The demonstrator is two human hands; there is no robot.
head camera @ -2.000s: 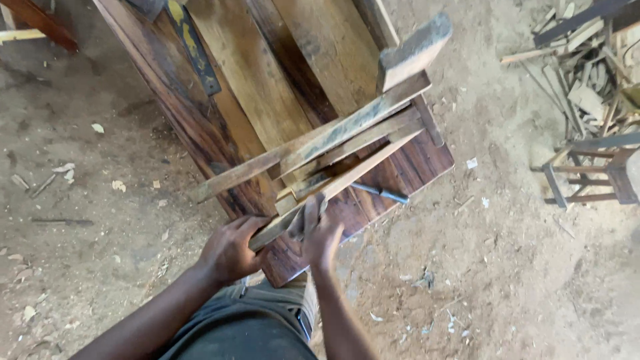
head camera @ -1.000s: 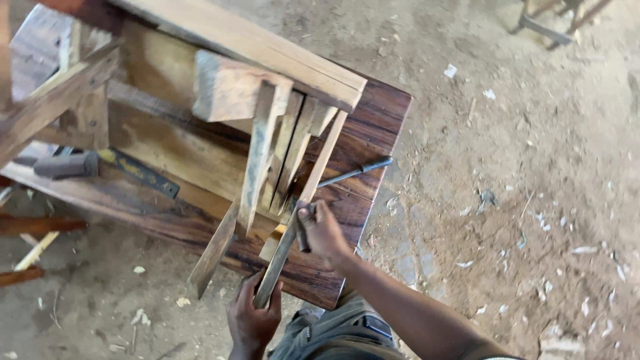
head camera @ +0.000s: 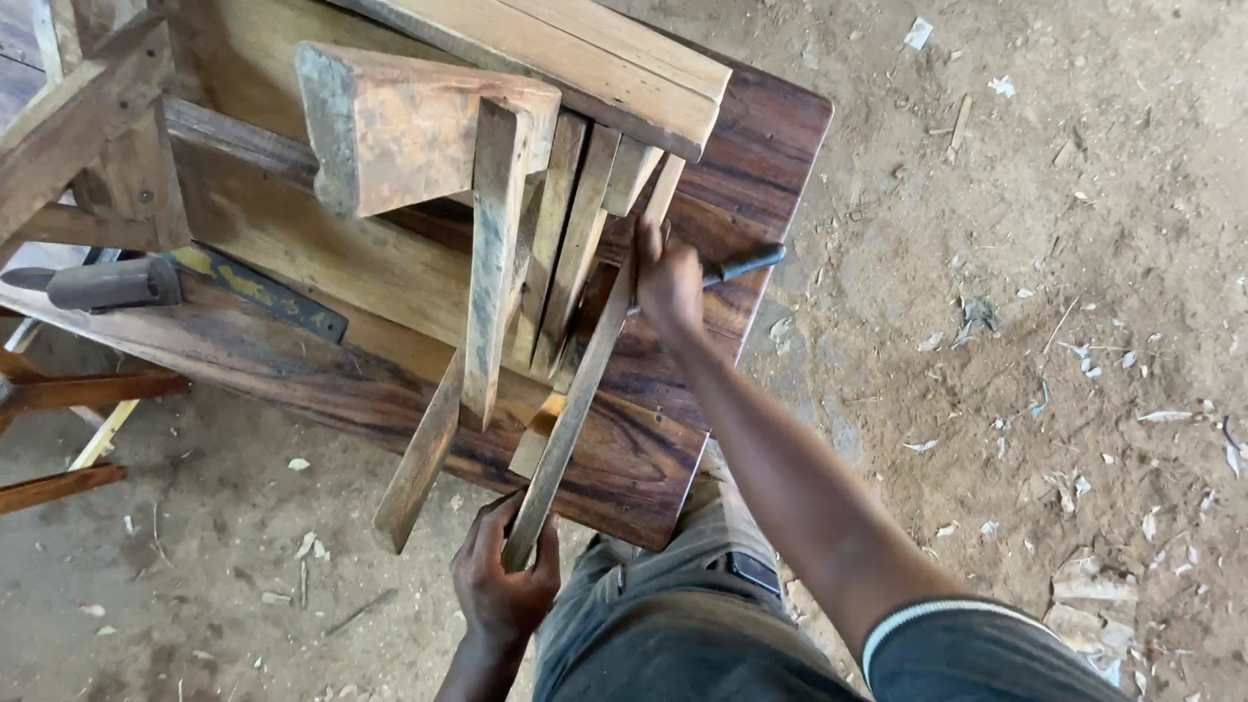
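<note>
A narrow wooden strip [head camera: 575,419] runs slantwise over the corner of a dark, polished wooden tabletop [head camera: 648,468]. Its near end is gripped by my left hand [head camera: 507,565] just off the table's edge. My right hand [head camera: 668,278] is closed around its upper part; the fingers are partly hidden. Beside that hand, a tool with a dark handle [head camera: 746,263] lies on the tabletop, its other end hidden behind the hand. Several wooden pieces [head camera: 561,253] stand side by side to the left, near a thick wooden block [head camera: 419,127]. A small wooden piece [head camera: 531,448] lies by the strip.
A wooden frame with crossed legs [head camera: 107,146] rises at the left. Near it lie a dark flat metal bar with yellow patches [head camera: 263,292] and a dark cylindrical object [head camera: 112,285]. Reddish wooden legs [head camera: 88,392] are at the lower left. Wood scraps lie on the dirt floor [head camera: 926,390].
The right hand has moved up along the strip, away from my body. My left hand stays at the near end. The view has turned and shifted markedly since two seconds ago.
</note>
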